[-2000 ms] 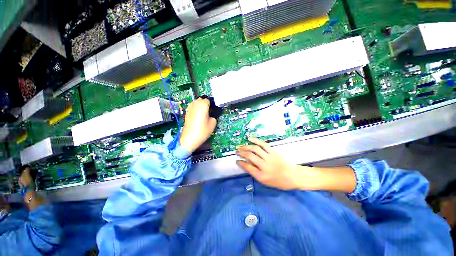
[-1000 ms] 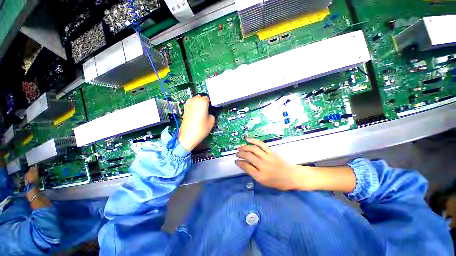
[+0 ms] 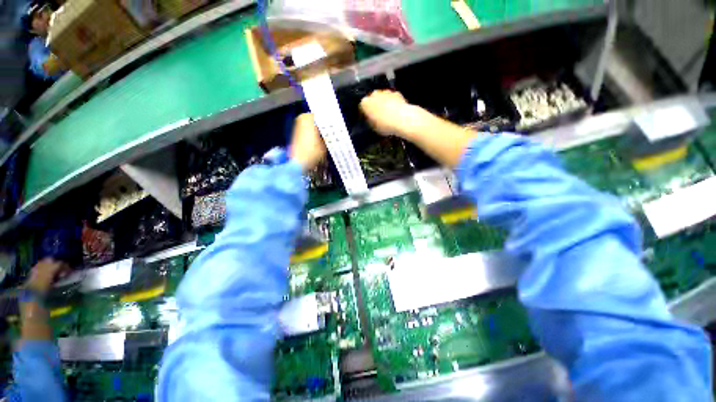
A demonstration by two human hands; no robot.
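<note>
Both my hands are raised to the dark component bins (image 3: 385, 157) under the shelf, and the picture is blurred there. My left hand (image 3: 308, 141) is at the bins left of the hanging white perforated strip (image 3: 336, 133); its fingers are hidden. My right hand (image 3: 385, 112) is right of the strip, over a bin, its fingertips in shadow; I cannot tell if it holds anything. The green circuit boards (image 3: 455, 338) lie below my arms, with a long white heatsink bar (image 3: 447, 280) across the one in front.
A green shelf (image 3: 118, 153) runs above the bins and bears an open cardboard box (image 3: 267, 59). A bin of cream parts (image 3: 546, 102) is at the right. Another person's hand (image 3: 45, 275) reaches to bins at the far left. The metal rail (image 3: 479, 385) is at the bottom.
The view has tilted up to the shelf and bins. Both my hands have left the board and rail area and moved forward to the bins. The other person's hand has also moved up to the bins.
</note>
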